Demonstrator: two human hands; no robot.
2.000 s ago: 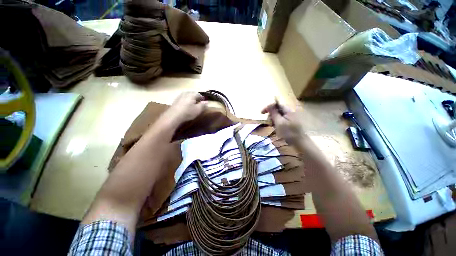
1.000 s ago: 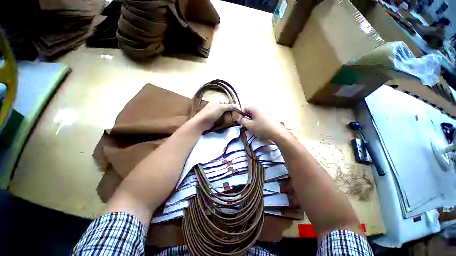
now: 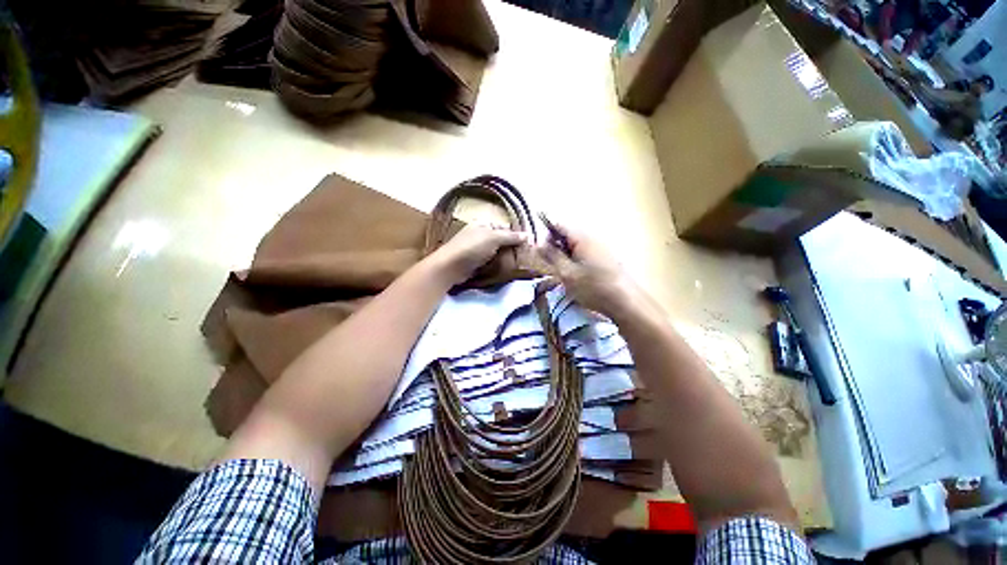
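Note:
A stack of brown bag panels [image 3: 331, 237] lies in front of me, with stepped white backing [image 3: 469, 320] on it. Many brown handles [image 3: 491, 475] hang in U loops toward me. Other handle loops [image 3: 486, 185] stand up at the far edge. My left hand [image 3: 483, 249] is closed on the panel edge at the base of these loops. My right hand [image 3: 574, 263] is just right of it, with a small dark pointed tool, possibly thread snips [image 3: 554, 230], at its fingers. The handle end between the hands is mostly hidden.
Dark panel stacks [image 3: 331, 55] stand at the far left. Cartons [image 3: 729, 121] stand at the far right. A black-handled tool [image 3: 812, 359], a small black block [image 3: 786, 349] and thread clippings [image 3: 773, 414] lie at right. Red tape [image 3: 669, 515] is at the near edge. A yellow handwheel [image 3: 16, 132] is at left.
My right hand has come in from the right to my left hand, and its dark tool now points up and away. My left hand has moved to the base of the far loops.

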